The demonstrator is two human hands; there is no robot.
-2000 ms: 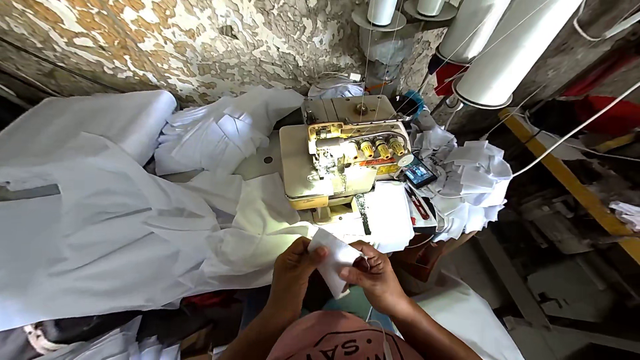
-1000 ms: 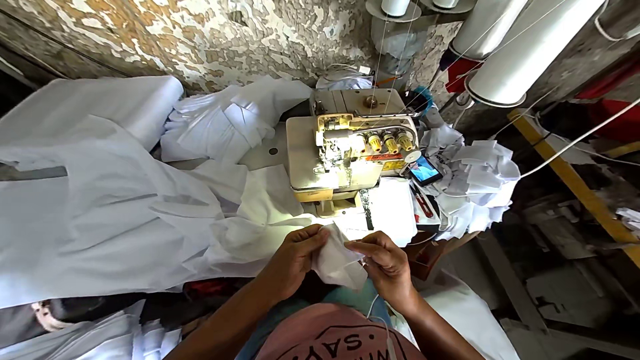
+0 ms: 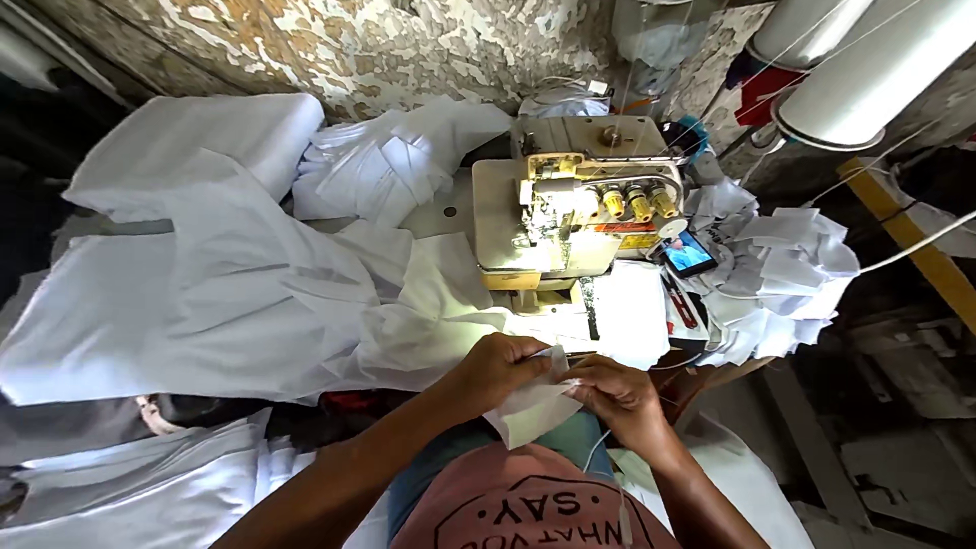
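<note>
My left hand (image 3: 499,374) pinches the upper left edge of a small piece of white fabric (image 3: 531,415) between thumb and fingers. Opposite it, my right hand (image 3: 621,396) grips the same piece at its right edge. The fabric hangs in a fold between my hands, above my lap and in front of the table's near edge. Just beyond my hands stands an overlock sewing machine (image 3: 583,206) with its lamp lit. Large white cloth (image 3: 267,305) spreads over the table to the left of the machine.
A pile of small white fabric pieces (image 3: 797,282) lies at the right, beside a phone (image 3: 688,253) and red-handled thread snips (image 3: 680,303). Large thread cones (image 3: 846,99) stand at upper right. Folded white cloth (image 3: 206,145) and bunched pieces (image 3: 381,164) lie behind left; more cloth (image 3: 145,484) sits lower left.
The small fabric piece has been turned and folded between my hands, which both keep hold of it. My fingers have shifted along its edges.
</note>
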